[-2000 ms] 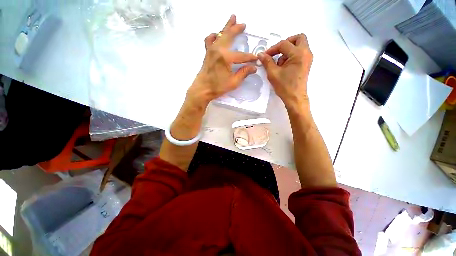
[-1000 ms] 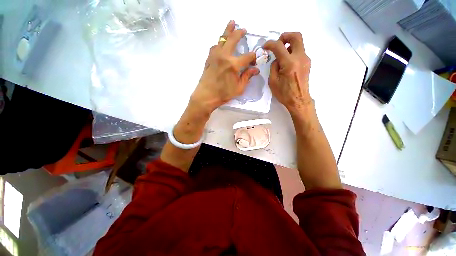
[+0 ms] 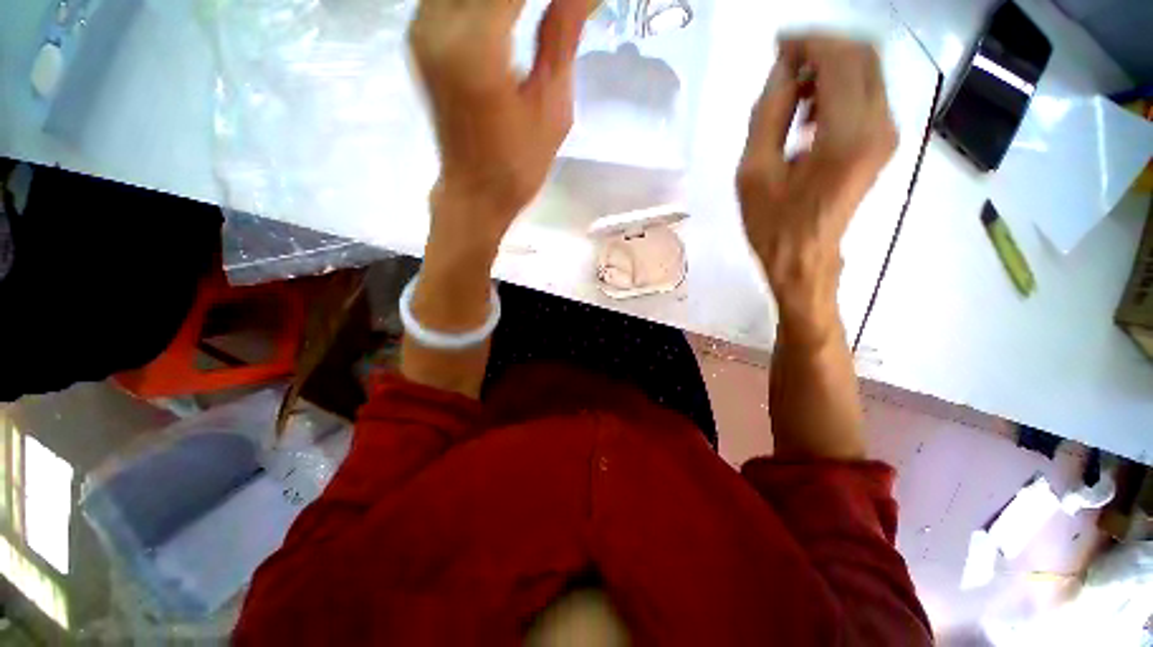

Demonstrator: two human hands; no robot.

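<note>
The white moulded tray (image 3: 620, 152) lies on the bench, cut off by the top edge; its wide lower hollow holds nothing. Small white looped shapes show in its upper part, too washed out to name. The open charging case (image 3: 642, 263) lies near the bench's front edge, lid up at the back, beige inside. My left hand (image 3: 496, 108) is left of the tray, thumb apart from the fingers, fingertips cut off by the top edge. My right hand (image 3: 816, 158) is raised right of the tray, fingers curled and blurred; whether it holds anything cannot be told.
A large clear plastic bag (image 3: 304, 114) lies on the left. A black smartphone (image 3: 996, 86), white paper sheet (image 3: 1081, 164) and yellow-green knife (image 3: 1008, 249) lie at right. A brown carton (image 3: 1138, 291) stands at the right edge. An orange stool (image 3: 209, 354) is below left.
My hands have moved apart and off the tray's upper hollows, the right one to the right. The view has shifted, so the tray and case appear higher; the case's lid looks more tilted.
</note>
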